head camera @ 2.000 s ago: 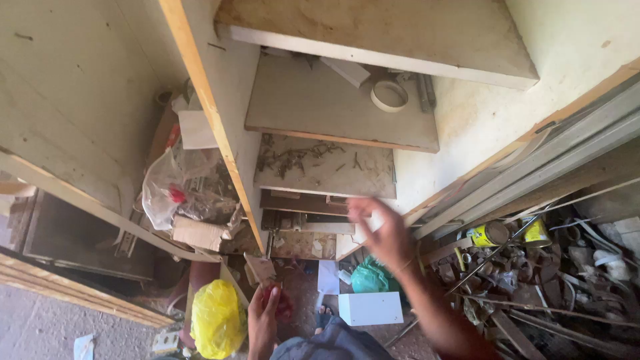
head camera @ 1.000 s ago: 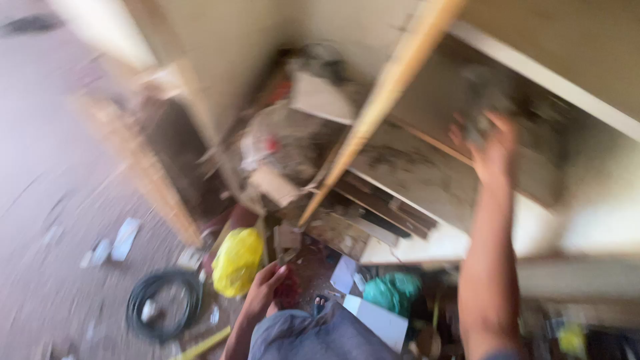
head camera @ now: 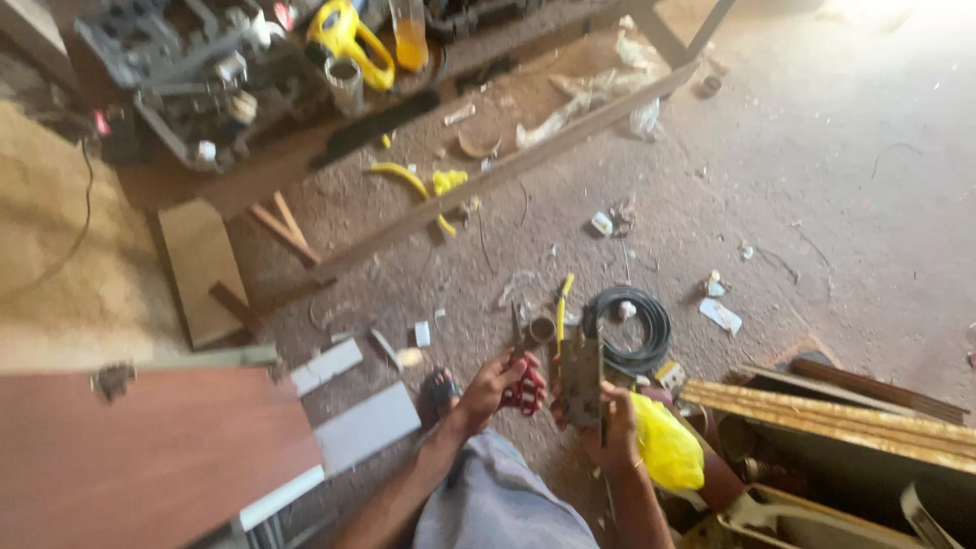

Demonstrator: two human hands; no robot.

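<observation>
My left hand (head camera: 488,389) is closed around the red handles of a pair of scissors (head camera: 522,385), whose dark blades point up and away from me. Just to its right, my right hand (head camera: 619,427) grips a flat, worn grey-brown rectangular piece (head camera: 582,381), held upright; its material is unclear. The two hands are close together above my lap, not touching. Beyond the piece, a coil of black cable or hose (head camera: 657,328) lies on the floor, and a yellow plastic bag (head camera: 667,442) is beside my right hand.
A wooden frame rail (head camera: 503,171) crosses the dirty floor. Behind it, a bench holds an open grey tool case (head camera: 152,46), a yellow tool (head camera: 354,46) and a jar of orange content (head camera: 410,46). A reddish-brown board (head camera: 152,457) is at left, white panels (head camera: 370,427) beside it, wooden strips (head camera: 831,423) at right.
The view has swung from the shelves to the floor and bench. My right hand, on a shelf one second ago, is now beside my left hand, holding the flat piece.
</observation>
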